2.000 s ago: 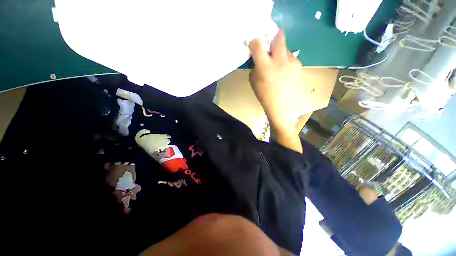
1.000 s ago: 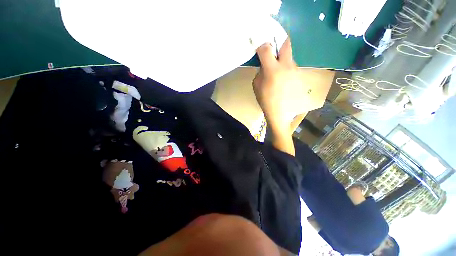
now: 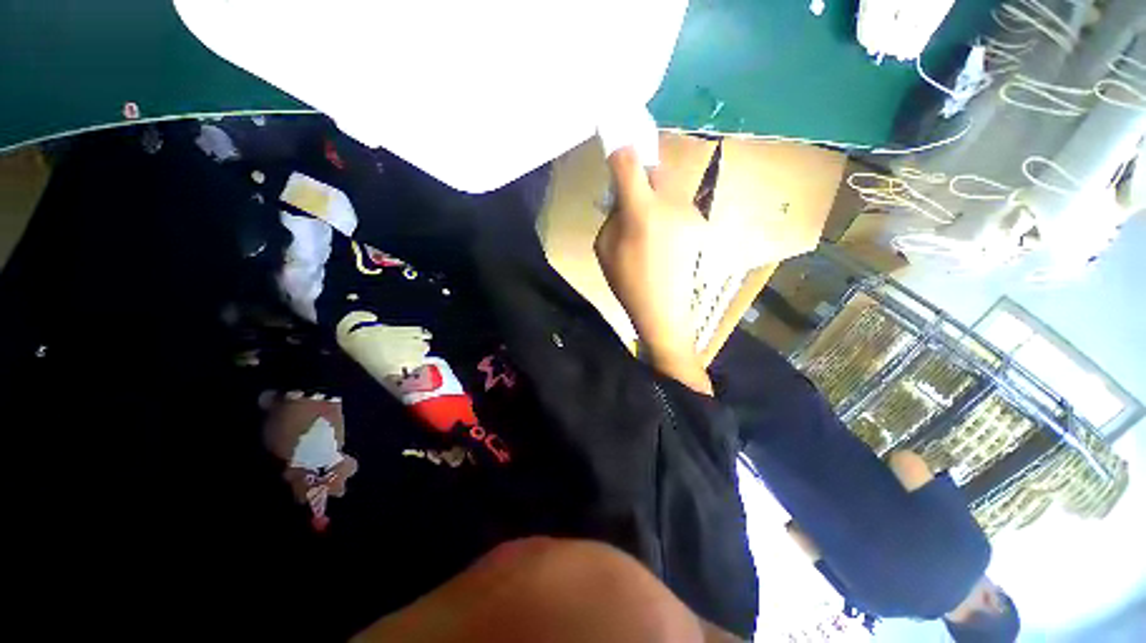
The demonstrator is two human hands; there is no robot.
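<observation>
A bright white panel (image 3: 465,88), overexposed to blank, lies over the green bench mat (image 3: 779,82) at the top centre. Its lower corner sticks out past the mat's edge, over the dark clothing, and its top is cut off. My right hand (image 3: 647,251) is at the panel's lower right edge, over an open carton. Its fingers hold a small white cloth (image 3: 631,133) against or close to that edge; the overexposure hides the exact contact. My left hand is not in view.
A second white unit (image 3: 899,25) with a thin cord lies at the upper right. Brown cardboard (image 3: 767,189) is below the mat's edge. Looped cables (image 3: 1049,94) hang at right. Another person's dark sleeve (image 3: 817,440) and wire racks (image 3: 968,377) are lower right.
My right hand has moved down and slightly left with the cloth, off the mat to the panel's lower right edge. The panel shows higher in the view and its lower corner has shifted slightly right.
</observation>
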